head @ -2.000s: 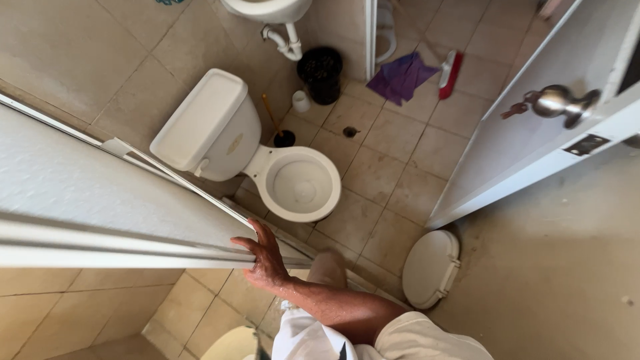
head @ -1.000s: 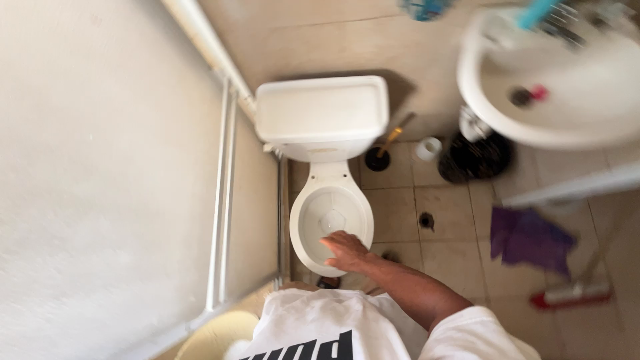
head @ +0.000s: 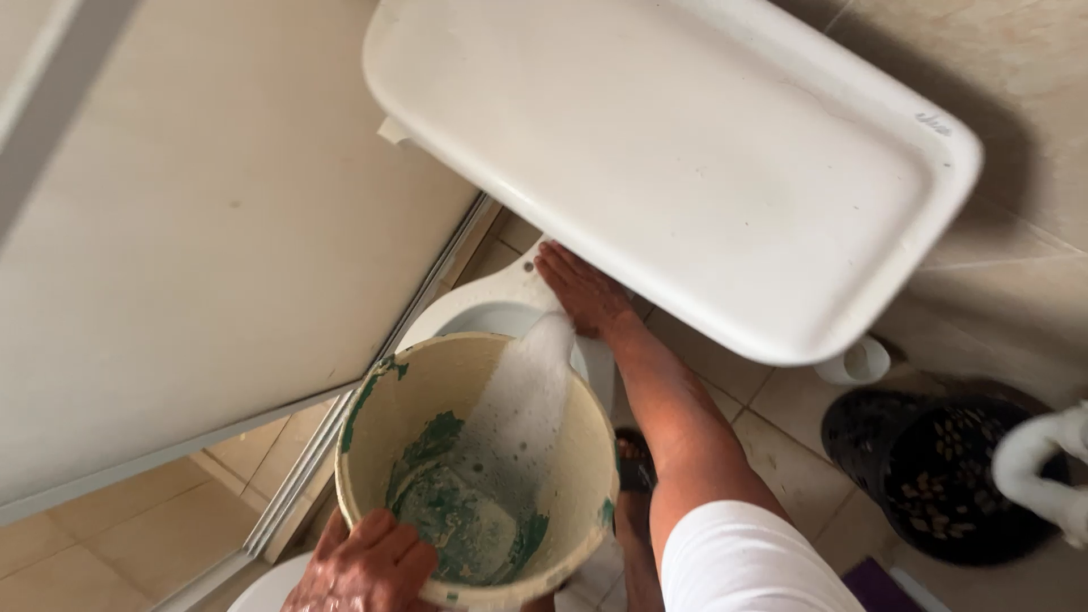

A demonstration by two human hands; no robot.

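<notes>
My left hand (head: 365, 561) grips the near rim of a cream plastic bucket (head: 586, 476) stained with green paint. The bucket is tipped over the toilet bowl (head: 459, 310), and foamy, greyish water (head: 523, 391) streams over its far lip into the bowl. Flat on the back of the bowl's rim rests my right hand (head: 586, 289), fingers together, just below the white toilet tank (head: 663, 153). The bucket hides most of the bowl.
To the left stands a shower panel (head: 212, 212) above its metal track (head: 297, 476). On the right are a black perforated bin (head: 969, 476), a small white container (head: 854, 361) and a white drain pipe (head: 1041, 463). Purple cloth (head: 880, 586) lies at the bottom edge.
The view has moved in close over the toilet. The bucket, low by the shower side before, is now held over the bowl with water pouring out. A hand now presses on the bowl's back rim.
</notes>
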